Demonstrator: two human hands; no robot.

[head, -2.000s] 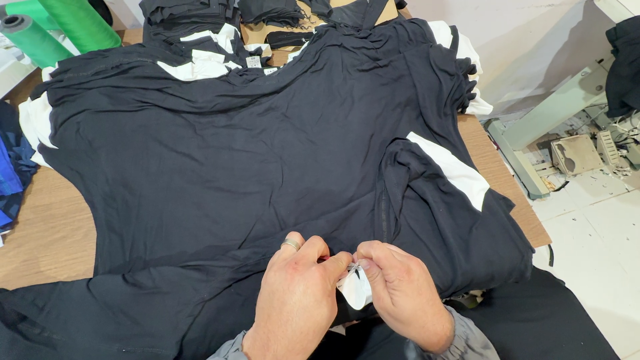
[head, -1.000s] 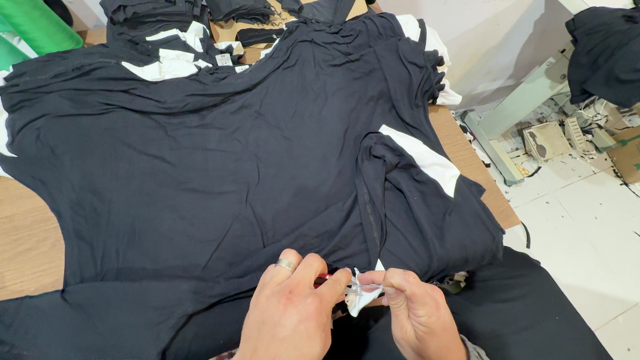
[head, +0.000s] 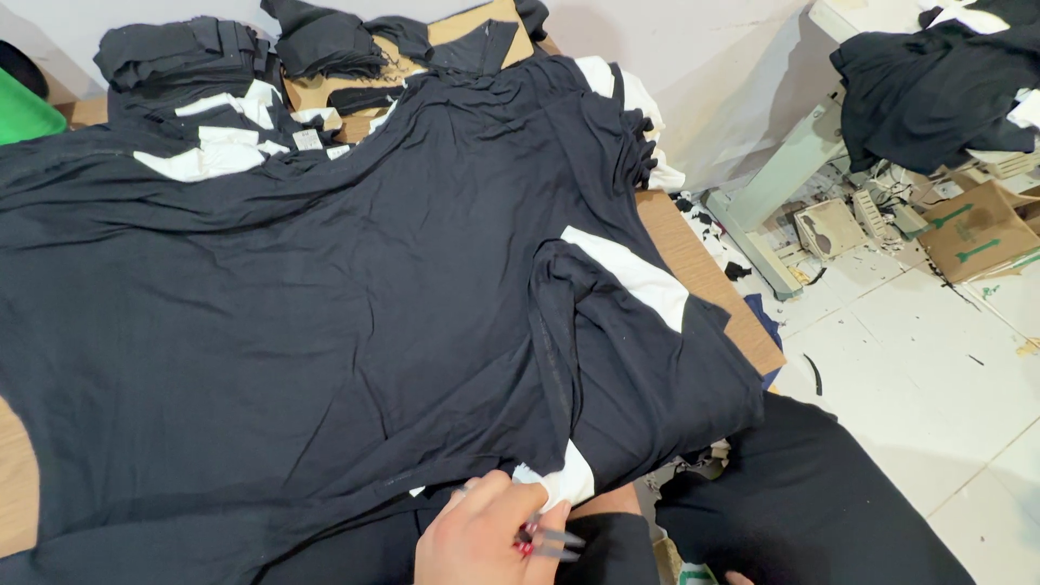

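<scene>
A large black knit garment with white panels is spread on the wooden table. At its near edge my left hand, with a ring on one finger, holds small thread snips with red parts, their blades pointing right. Its thumb and fingertips touch a small white piece of fabric at the garment's edge. A folded black part with a white panel lies up and right of this hand. A sliver of skin at the bottom edge may be my right hand; what it does is hidden.
Stacks of dark cut fabric and cardboard lie at the back. A green thread cone is at the far left. To the right are a metal stand, hanging black cloth, a cardboard box and scraps on the tiled floor.
Both hands were at the small white piece. My right hand has moved away from it, while my left hand stays there with the snips now plainly showing. The view has shifted.
</scene>
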